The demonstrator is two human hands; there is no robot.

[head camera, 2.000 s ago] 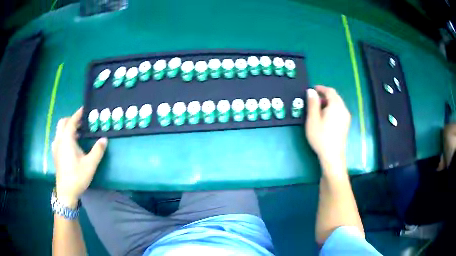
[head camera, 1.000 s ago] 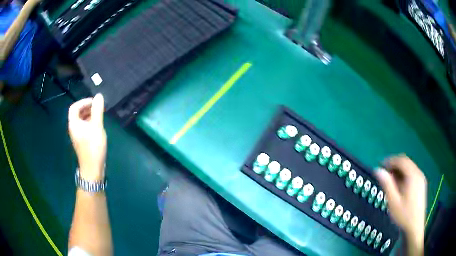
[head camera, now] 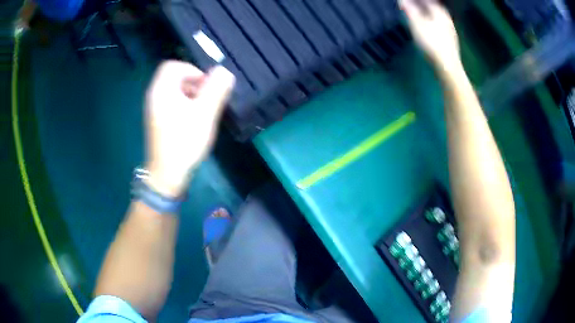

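A large black slab of stacked slotted trays [head camera: 284,47] with parallel ridges and a small white label lies at the top centre. My left hand [head camera: 186,104], blurred, is beside its near left corner with fingers curled; whether it touches the slab is unclear. My right hand [head camera: 432,25] is at the slab's far right end, partly cut off by the top edge; its grip cannot be made out. The black assembly tray [head camera: 391,251] with two rows of green-white pieces lies at the lower right, partly hidden by my right forearm.
A yellow tape line [head camera: 356,150] crosses the green bench mat [head camera: 340,217] between the slab and the assembly tray. A blurred metal post [head camera: 526,69] stands at the upper right. Part of a person in blue [head camera: 60,7] shows at the top left. A yellow floor line runs down the left.
The view has turned left and nearer to the slotted trays. My right hand has moved from over the assembly tray to the slab's far end. My left hand stays near the slab's corner.
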